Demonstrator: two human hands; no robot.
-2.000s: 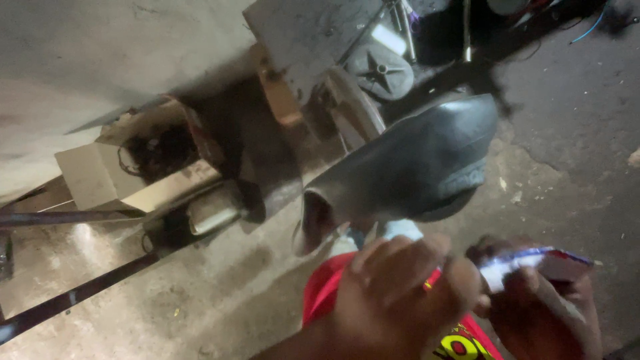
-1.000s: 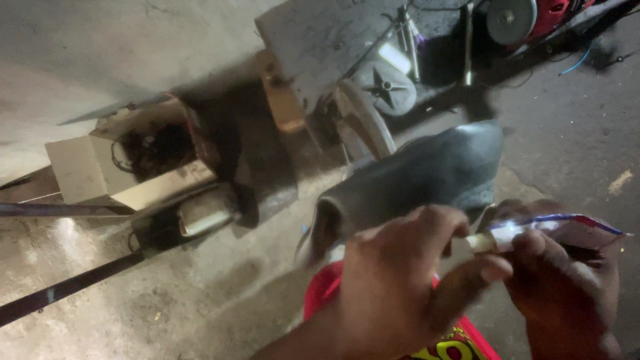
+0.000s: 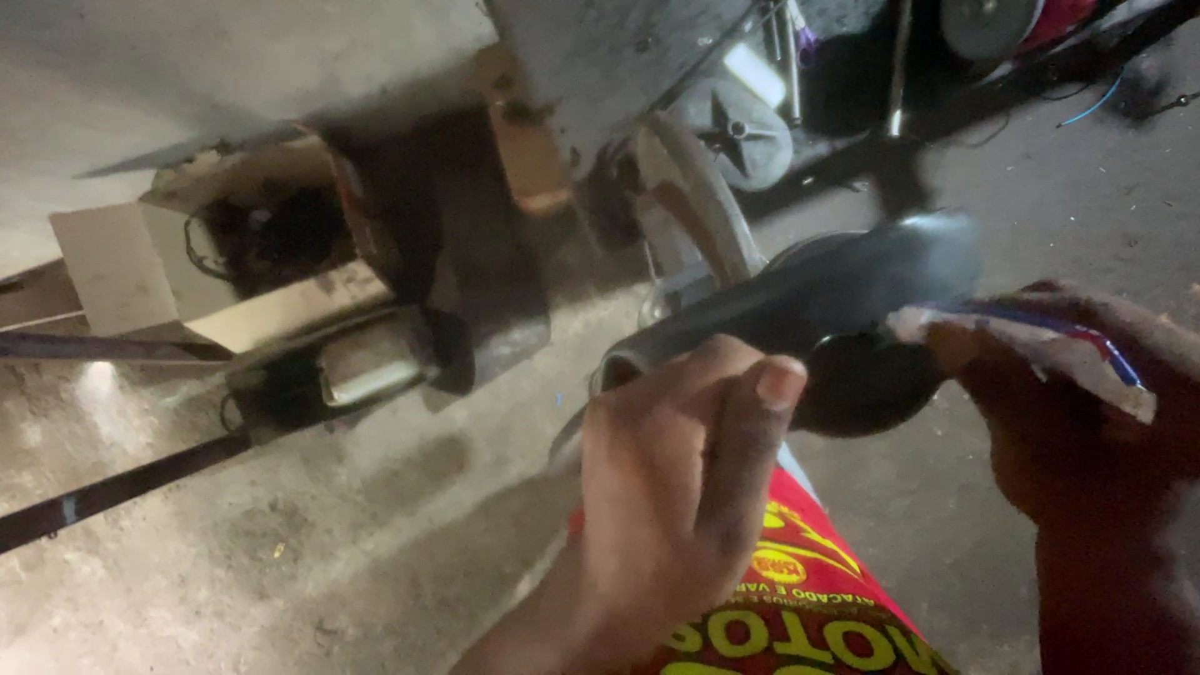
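Note:
My left hand point(image 3: 684, 469) has its fingers curled together over the near edge of a dark, glossy, curved rubber-like piece point(image 3: 797, 281); whether anything is inside the fingers is hidden. At the right, my right hand point(image 3: 1059, 394) grips a flattened, crumpled squeeze tube point(image 3: 1059, 361), white with blue and red edges. The tube's narrow end points left, over the rubber-like piece. Below the hands lies red cloth point(image 3: 825, 562) with yellow writing.
An open cardboard box point(image 3: 122, 267) with dark contents stands at the left, near a long dark metal bar point(image 3: 122, 487). A grey star-ribbed disc point(image 3: 741, 136), metal rods point(image 3: 900, 75) and a round disc on a red machine point(image 3: 994, 23) are at the top. A thin blue wire point(image 3: 1092, 103) lies upper right.
My hands were together at the narrow end of the tube a second ago and are now apart. My left hand is over the dark piece; the tube stays in my right hand.

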